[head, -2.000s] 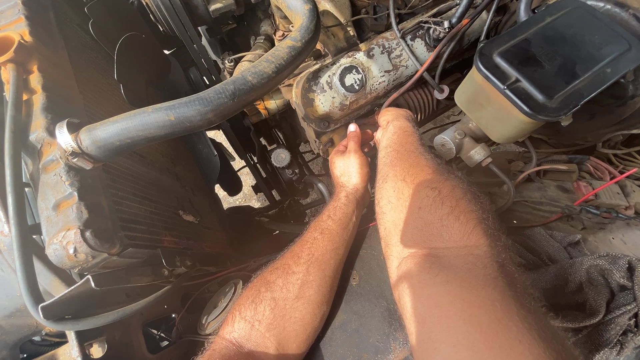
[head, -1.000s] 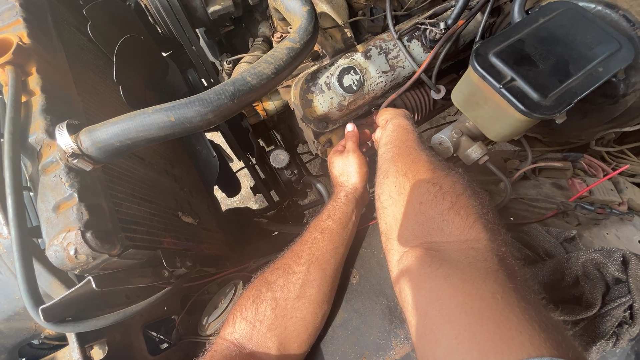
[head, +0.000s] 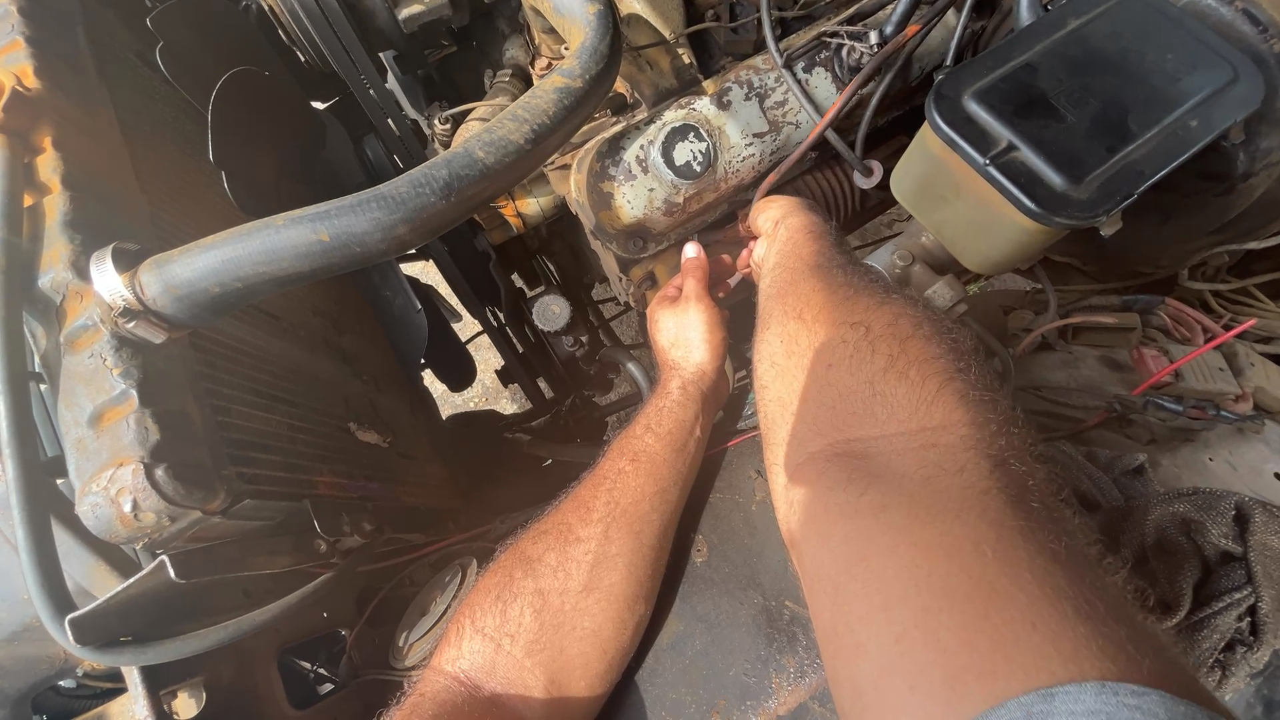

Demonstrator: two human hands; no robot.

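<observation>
Both my hands reach down beside the engine, just below a worn valve cover [head: 740, 130] with flaking paint and a round black cap [head: 686, 151]. My left hand [head: 690, 315] has its thumb raised and its fingers curled toward the other hand; what lies between them is too small to tell. Close to its right, my right hand [head: 785, 235] is bent inward, fingertips near those of the left, partly hidden by its own back. An orange-brown cable [head: 825, 120] runs down to the right hand; whether it is gripped does not show.
A thick black radiator hose [head: 390, 225] with a metal clamp [head: 118, 290] crosses the upper left to the rusty radiator [head: 110, 420]. At right sit a brake fluid reservoir [head: 965, 200] with a black lid, loose wires [head: 1195, 355] and a dark cloth [head: 1190, 550].
</observation>
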